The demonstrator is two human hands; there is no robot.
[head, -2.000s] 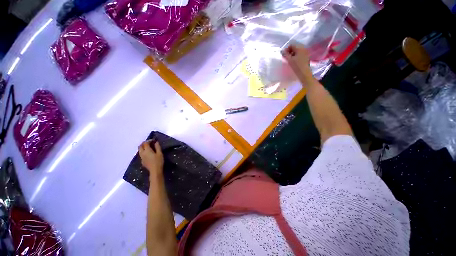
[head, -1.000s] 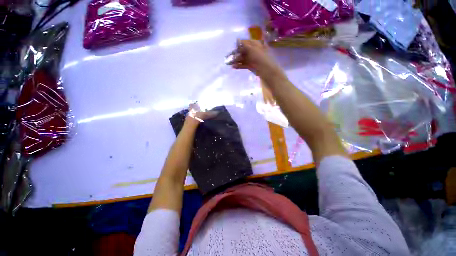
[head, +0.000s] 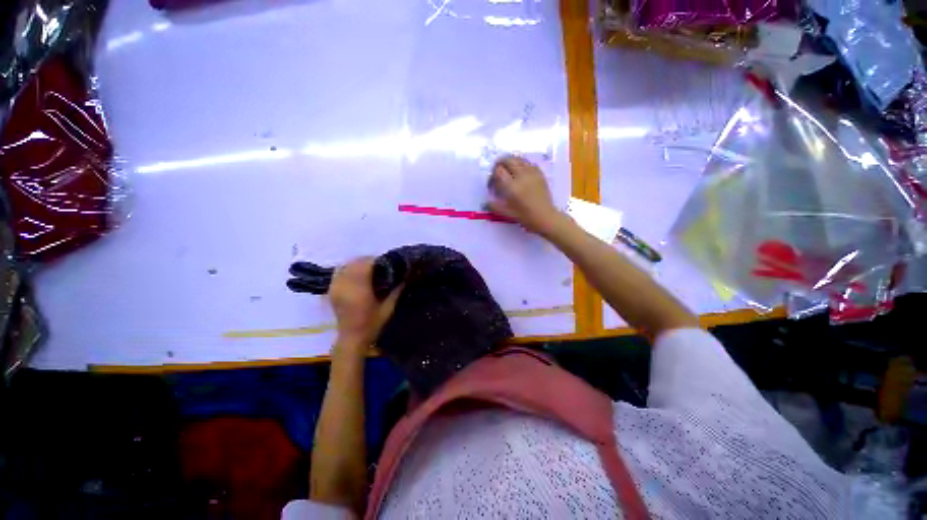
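Observation:
The black speckled garment lies folded at the table's front edge, against my body. My left hand is shut on its left part, which is bunched up and sticks out left of the fist. A clear polybag lies flat on the white table beyond the garment, with glare across it and a pink strip along its near edge. My right hand is at the bag's near right part with curled fingers, by the pink strip; the fingertips are partly hidden.
Orange tape crosses the table. Right of it are a white card, a dark pen-like stick and printed clear bags. A bagged red garment is at the left, bagged magenta at the far right.
My right hand has come from the bag pile with a clear bag, now flat on the table. My left hand has bunched the garment's left part. The view has turned and shifted.

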